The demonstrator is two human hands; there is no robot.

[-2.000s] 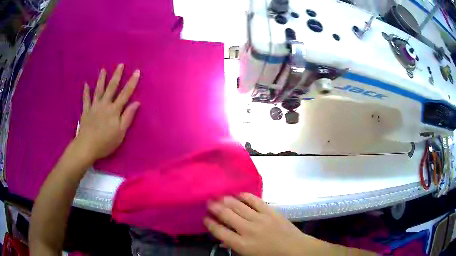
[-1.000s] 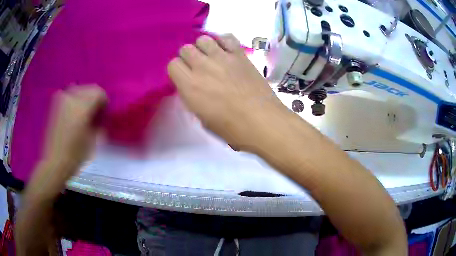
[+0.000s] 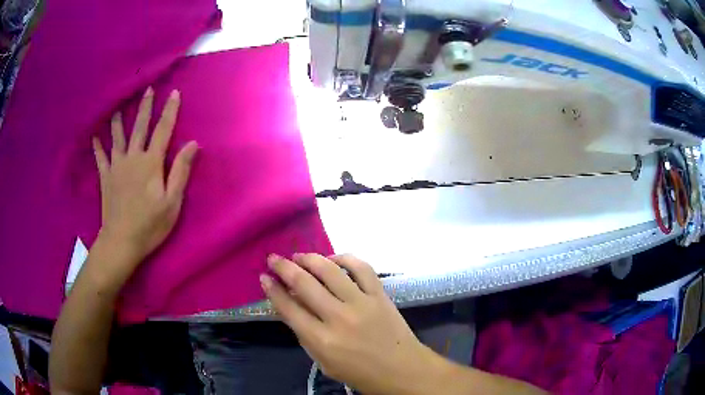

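Observation:
The large magenta body panel (image 3: 240, 146) is spread over the left part of the white tabletop, with a fold running across its upper left. Its right edge lies left of the machine head. My left hand (image 3: 143, 185) rests flat on the panel with fingers spread. My right hand (image 3: 340, 308) lies at the panel's lower right corner by the table's front edge, fingers slightly bent; whether it pinches the cloth is hidden. The white sewing machine (image 3: 541, 54) with blue stripe and "JACK" lettering stands to the right. The needle area is not clearly seen.
A measuring tape strip (image 3: 495, 273) runs along the table's front edge. Orange-red handled snips (image 3: 663, 202) are at the table's right end. A crumpled magenta pile (image 3: 556, 347) lies below the edge at right, by a blue crate (image 3: 640, 315).
The panel was lifted and blurred a second ago and now lies flatter. My right hand has moved from its upper edge down to the lower corner. My left hand has opened flat on the cloth.

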